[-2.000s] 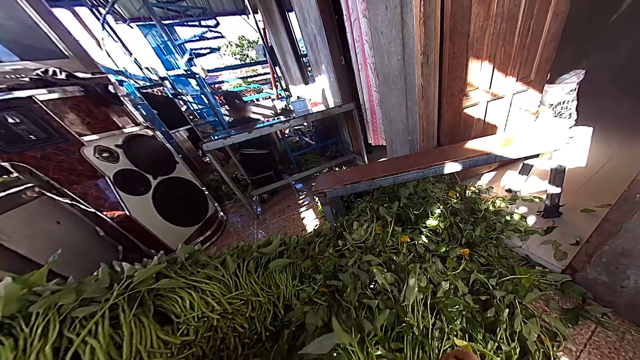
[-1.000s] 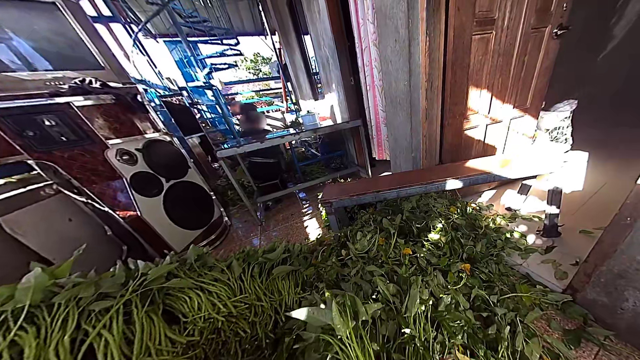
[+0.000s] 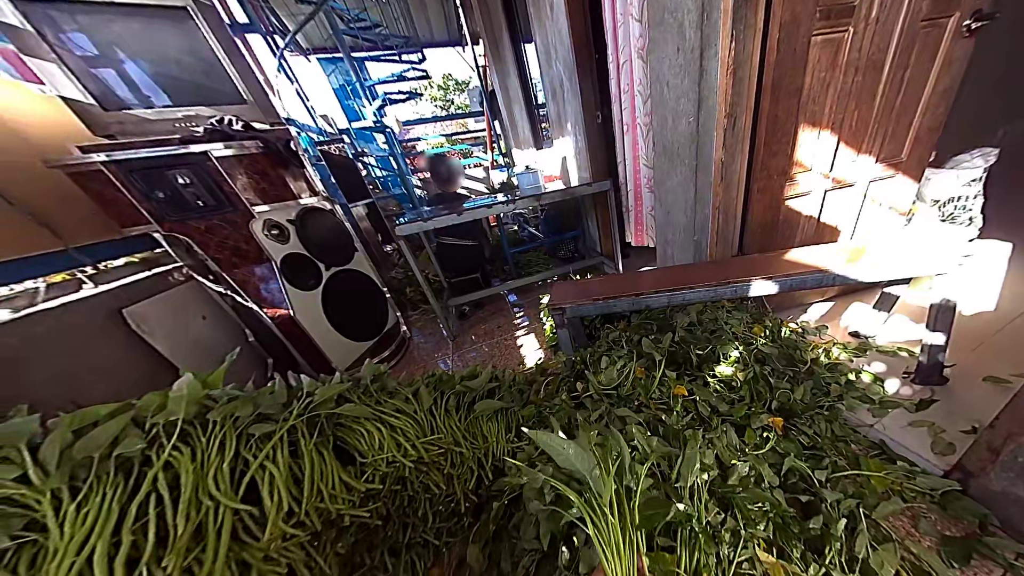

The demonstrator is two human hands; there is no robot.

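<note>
A gathered bunch of leafy green stems [image 3: 612,512] stands at the bottom edge, right of centre, its leaves spread upward. What may be a sliver of my hand [image 3: 640,567] shows at the base of the stems; its fingers and grip are hidden, and I cannot tell for sure which hand it is. No other part of my hands shows. To the left lie many cut green stems [image 3: 320,464] laid side by side in a thick row, with leaves at their far ends. A loose heap of leafy greens [image 3: 720,416] with a few yellow leaves spreads on the right.
Beyond the heap stands a long low bench [image 3: 680,280] with a brown top. A tall loudspeaker [image 3: 332,280] is at the left, under a television [image 3: 144,56] on a cabinet. A metal-framed table [image 3: 504,210] stands farther back, with a person [image 3: 445,176] behind it. A wooden door [image 3: 848,120] is at right.
The leafy bunch at the bottom edge shows more of its gathered stems than a second ago. The view has shifted slightly.
</note>
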